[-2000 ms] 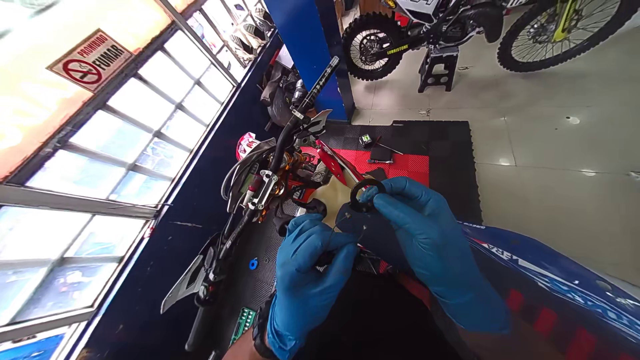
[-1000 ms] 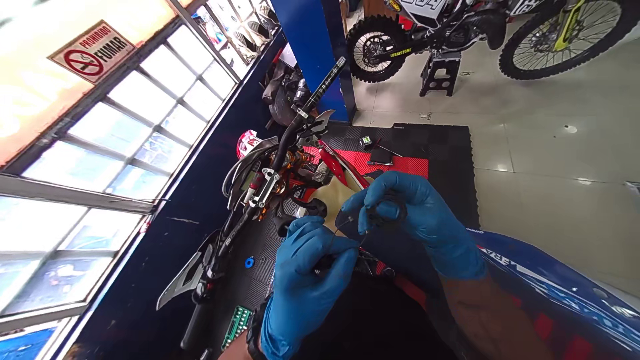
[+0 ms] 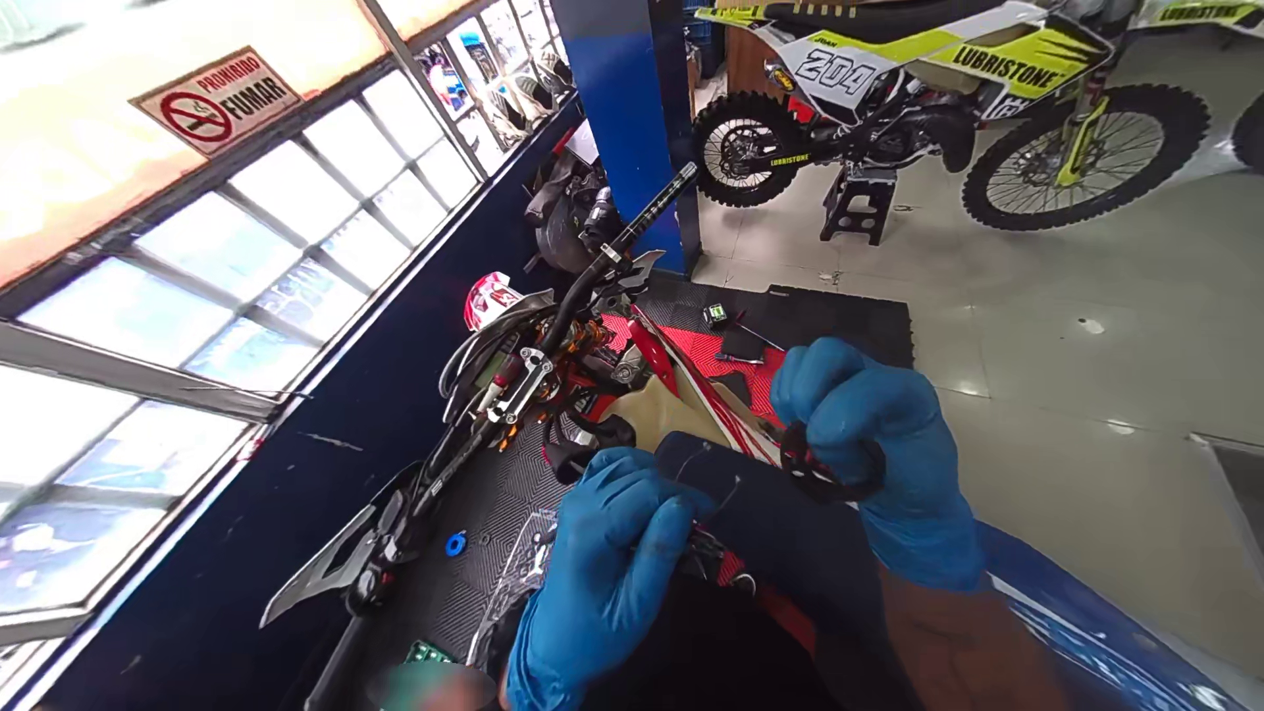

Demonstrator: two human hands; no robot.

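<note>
My right hand (image 3: 869,444), in a blue glove, grips a black ring-shaped part (image 3: 828,474) over the dark seat of a dirt bike. My left hand (image 3: 632,553), gloved too, is lower and to the left, its fingertips pinched together. Thin wire-like strands (image 3: 733,491) show just past those fingertips; whether they are held I cannot tell. Beneath and beyond both hands lies the dirt bike, with its black handlebar (image 3: 568,316), silver bar clamp (image 3: 525,385) and beige fuel tank (image 3: 657,417).
A blue ring (image 3: 455,544) lies on the black floor mat (image 3: 839,321). Tools rest on its red part, among them a small black tray (image 3: 743,346). Farther off, a yellow and white dirt bike (image 3: 889,109) stands on a black stand (image 3: 857,205). Left is a dark blue wall (image 3: 296,474).
My right hand has moved away from my left, to the right, with the black ring still in it. Two seconds ago the ring was upright between the hands.
</note>
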